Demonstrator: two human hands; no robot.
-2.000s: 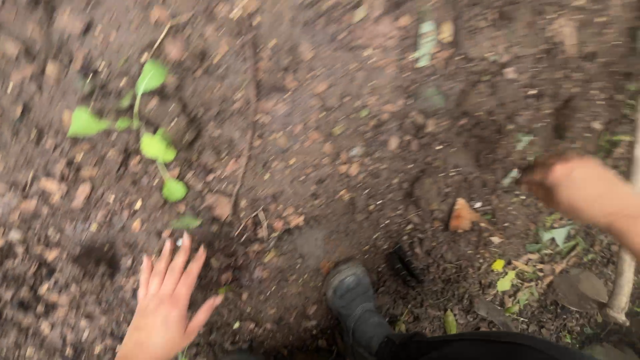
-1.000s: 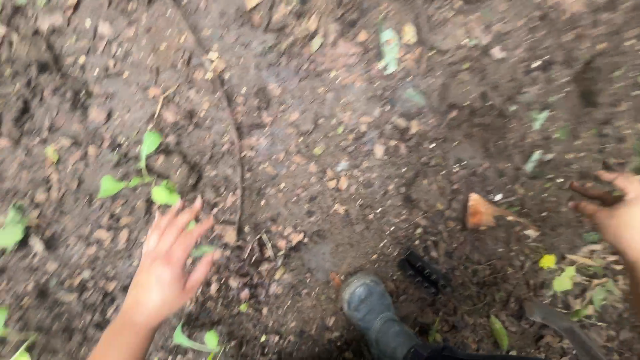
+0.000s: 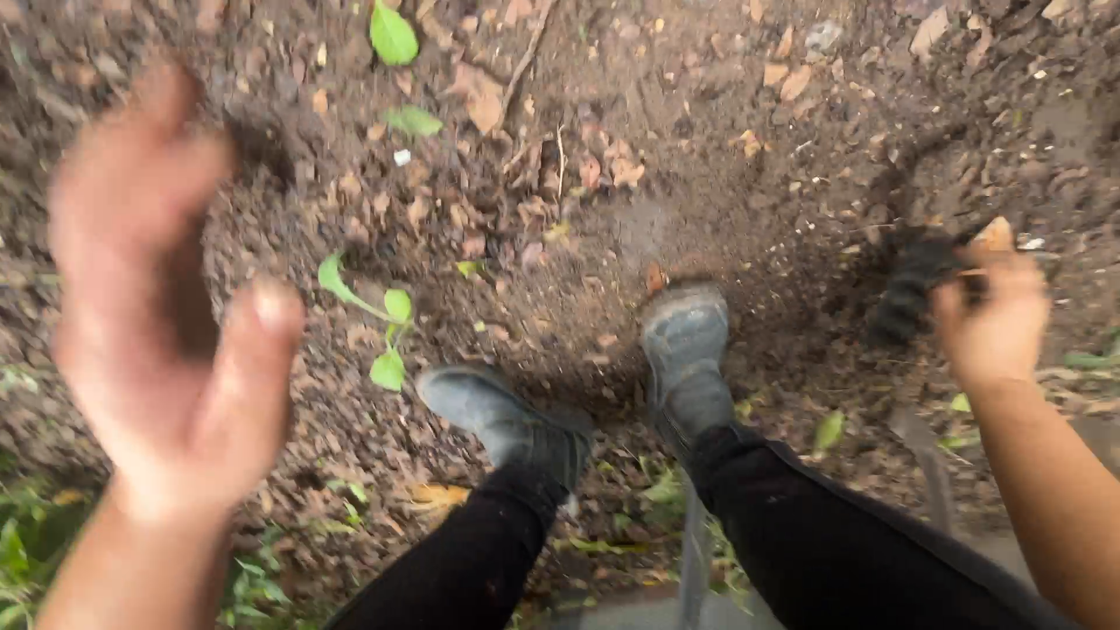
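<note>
At the left, my left hand (image 3: 166, 289) is raised and blurred, its fingers bent and its thumb apart, with nothing in it. My right hand (image 3: 993, 306) is at the right, its thumb and fingers on the end of a dark, ridged object (image 3: 906, 289), perhaps a dirty glove or a brush; blur leaves its kind unclear. An orange-brown dry leaf (image 3: 995, 234) lies just beyond that hand. Between the hands, a small green seedling (image 3: 389, 328) grows from soil strewn with dry leaves.
My grey rubber boots, left (image 3: 507, 420) and right (image 3: 691, 350), stand on the soil. A thin stick (image 3: 525, 66) lies ahead. Weeds (image 3: 26, 560) grow at the lower left. A grey strip (image 3: 694, 551) runs between my legs, and another (image 3: 927, 464) lies right of them.
My right hand has come to the dark ridged object, which lay apart from it near my boot a second ago. My left hand looks larger and its fingers are now bent. The view has shifted.
</note>
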